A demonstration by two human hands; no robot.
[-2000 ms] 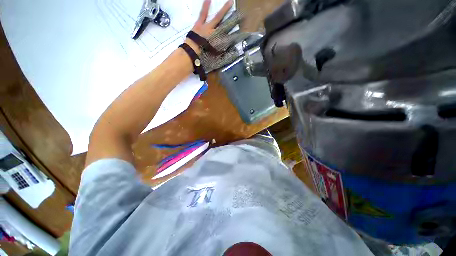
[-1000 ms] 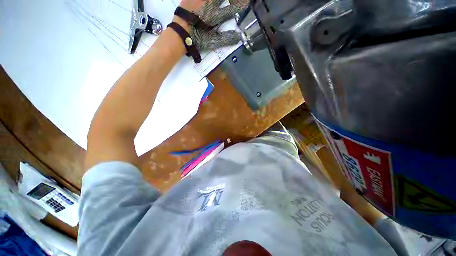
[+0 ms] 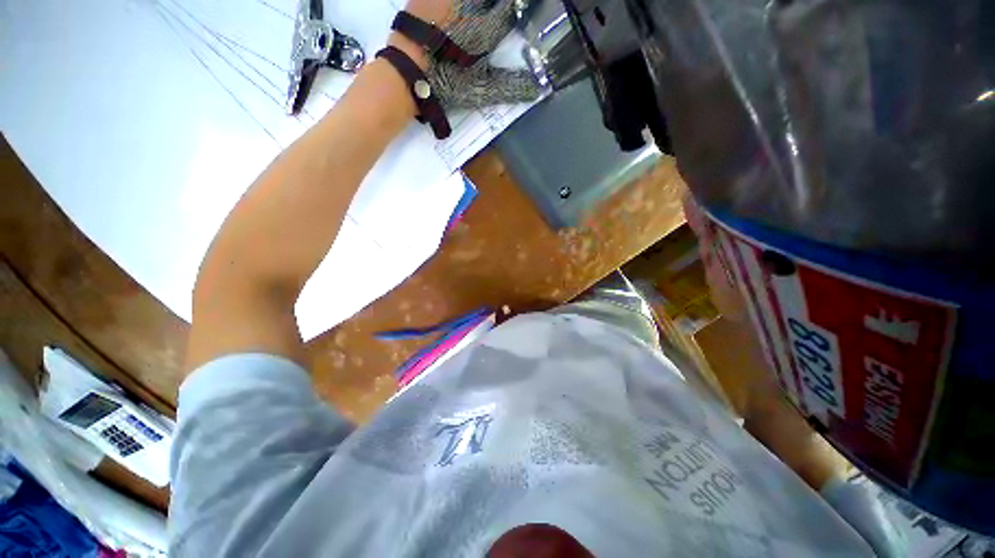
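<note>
The grey-black cutting machine [image 3: 786,120] fills the right side, with a blue band and a red-white label. Its flat metal base plate [image 3: 578,153] sits at the table's edge beside the white paper marker [image 3: 120,142]. My left hand [image 3: 469,65], in a steel mesh glove with dark wrist straps, lies on the paper against the machine's front; the top edge cuts it off and its fingers are hidden. My right hand is hidden behind the machine; only part of the forearm [image 3: 780,431] shows. A silver-black spring clamp [image 3: 313,49] lies on the paper.
Blue and pink offcuts [image 3: 442,347] lie at the table edge by my shirt. Blue layers [image 3: 464,202] show under the paper's edge. A white calculator [image 3: 109,423] is at the lower left, with blue cloth [image 3: 38,523] below it. The brown table [image 3: 524,245] shows between.
The machine has swung and tilted, so its red-white label shows larger. The base plate and paper have shifted a little in view. My left hand stays against the machine's front.
</note>
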